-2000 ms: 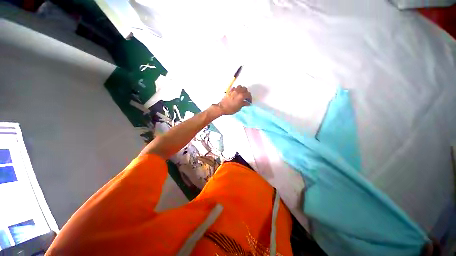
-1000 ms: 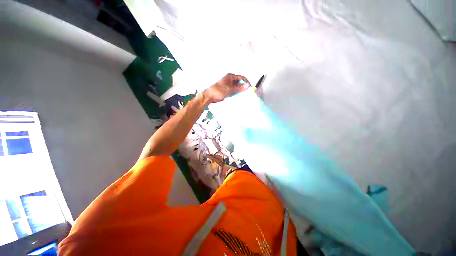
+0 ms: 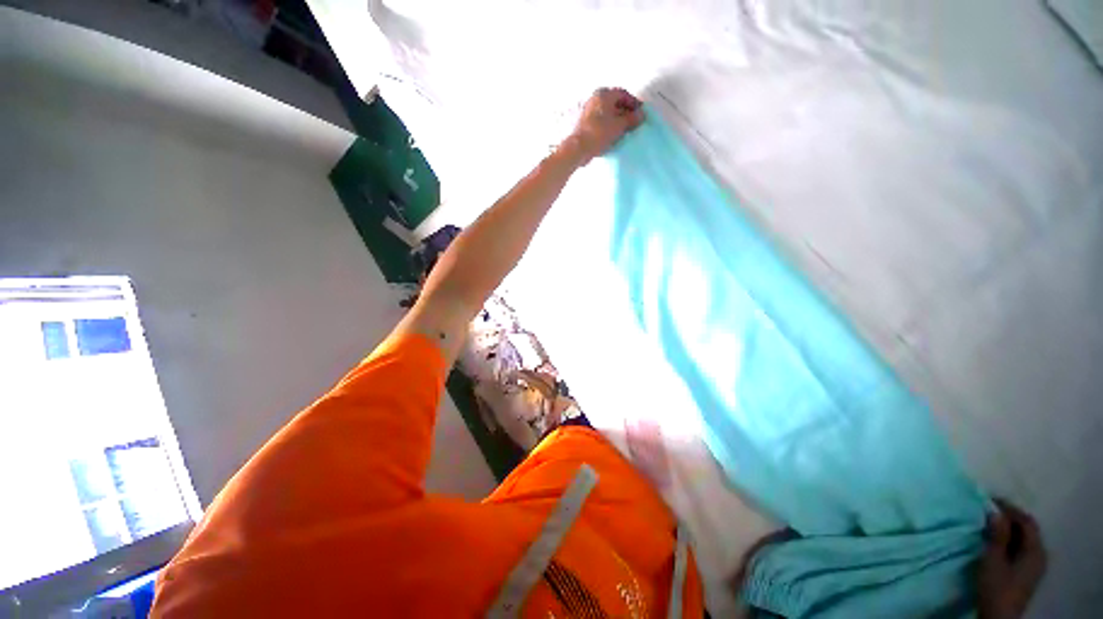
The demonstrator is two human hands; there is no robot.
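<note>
The light-blue garment [image 3: 774, 351] lies on the large white sheet [image 3: 943, 218], with one long part stretched flat from upper centre to lower right. Its lower end is bunched in folds. My left hand [image 3: 611, 117] is closed on the narrow upper end of the garment. My right hand [image 3: 1014, 559], partly cut off and dark at the lower right, grips the garment's edge near the folds. Faint lines show on the sheet beside the cloth. The yellow pen does not show.
A pale tape measure [image 3: 550, 532] hangs over the orange shirt. Small white and brownish offcuts [image 3: 514, 363] lie heaped below the table edge, near green material [image 3: 373, 194]. A bright window [image 3: 91, 423] is in the pale wall at the left.
My left hand has moved up and away along the sheet with the cloth end. The garment, blurred a second ago, now lies stretched and flatter. My right hand shows more clearly. The pen has gone from view.
</note>
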